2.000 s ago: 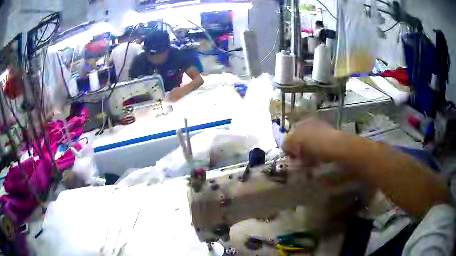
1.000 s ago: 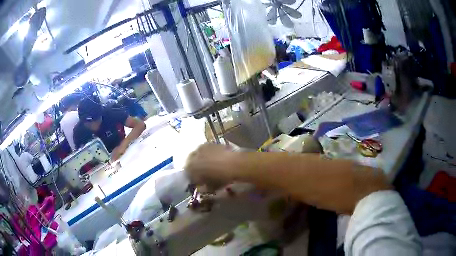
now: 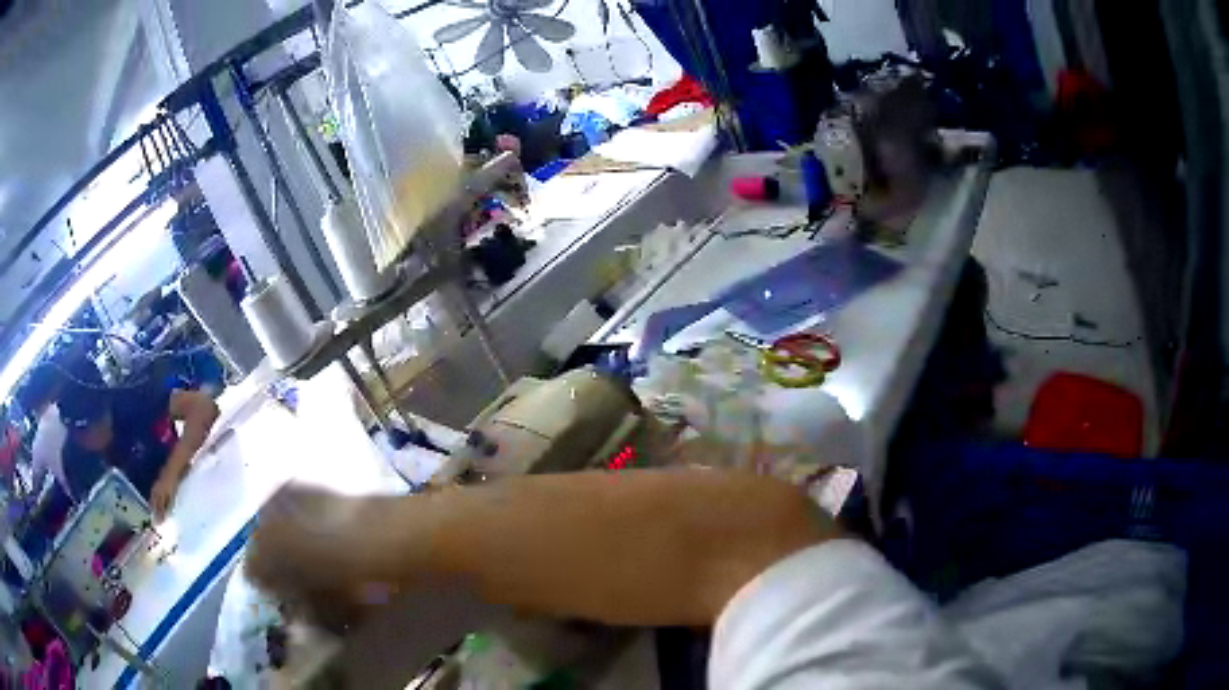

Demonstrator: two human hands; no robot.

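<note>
My right hand (image 3: 317, 546) is at the lower left, blurred, over the sewing machine's arm. My bare forearm and white sleeve reach across from the lower right. The fingers' grip and anything in them are unclear. The cream sewing machine (image 3: 546, 425) shows behind the forearm, with small red lit digits on its right end. The needle area is not in view. White thread cones (image 3: 280, 321) stand on a rack behind the machine. My left hand is not in view.
Scissors-like red and yellow loops (image 3: 802, 359) lie beside scraps and a blue-purple sheet (image 3: 815, 286) on the neighbouring table. Pink (image 3: 755, 187) and blue spools stand farther back. A red seat-like object (image 3: 1085, 414) is at right. A person (image 3: 115, 425) works opposite at left.
The view has turned right, so the machine and cones sit farther left and more of the side table shows. My right hand stays over the machine's arm.
</note>
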